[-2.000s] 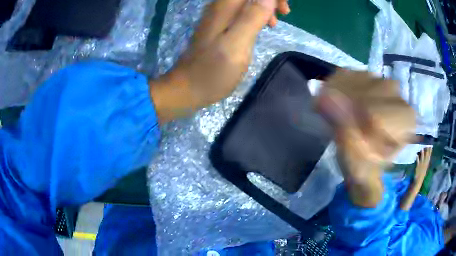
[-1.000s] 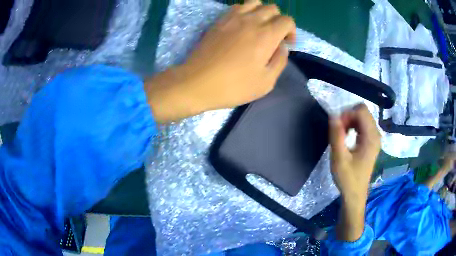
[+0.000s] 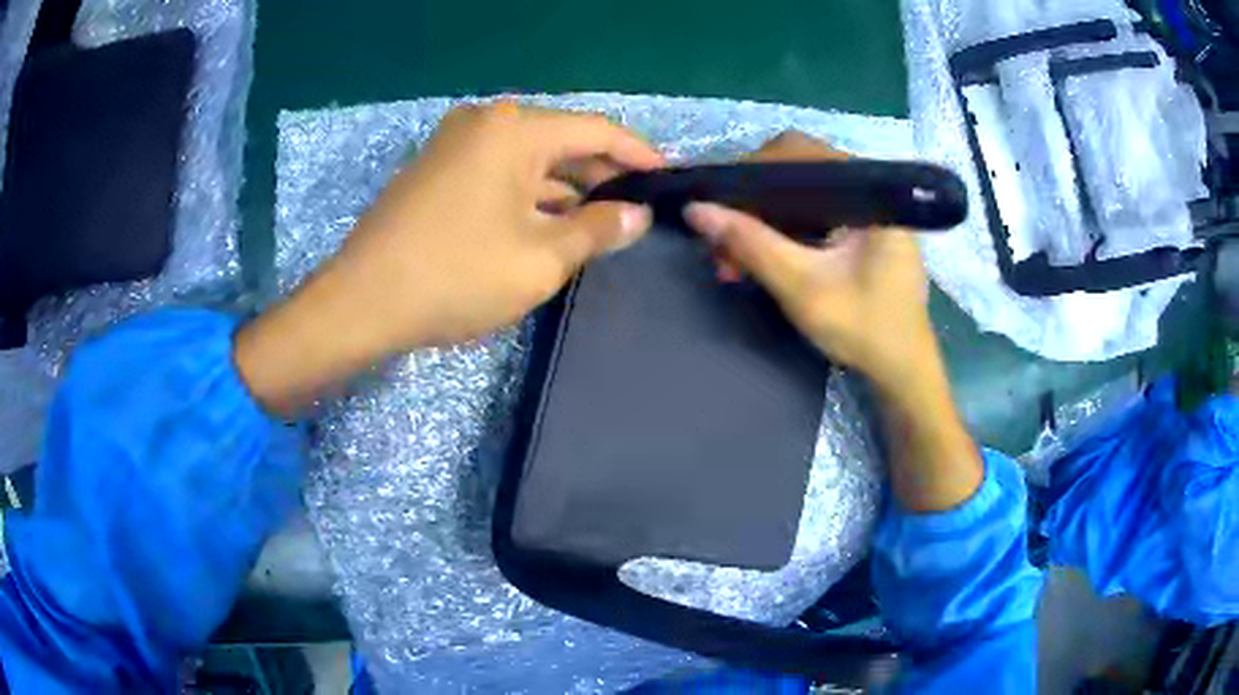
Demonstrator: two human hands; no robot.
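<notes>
A black assembled unit [image 3: 666, 407], a square cover with a curved arm at top and bottom, lies on bubble wrap [image 3: 394, 516]. My left hand [image 3: 476, 224] grips its upper left corner, thumb on the face and fingers behind the edge. My right hand [image 3: 829, 278] holds the same top edge at the base of the upper arm, thumb in front. That arm points right, with a small hole near its rounded tip. The lower arm runs to the bottom right, its end blurred. The fingers behind the edge are partly hidden.
Another black unit [image 3: 102, 156] lies on bubble wrap at the far left. At the upper right a black open frame [image 3: 1012, 177] lies over white wrapping. A neighbour's blue sleeve [image 3: 1141, 496] is at the right edge. The green bench [image 3: 584, 48] shows behind the wrap.
The unit has turned so that its upper arm points right. My right hand has moved from beside the cover onto the top edge. My left hand has shifted left and down with the corner.
</notes>
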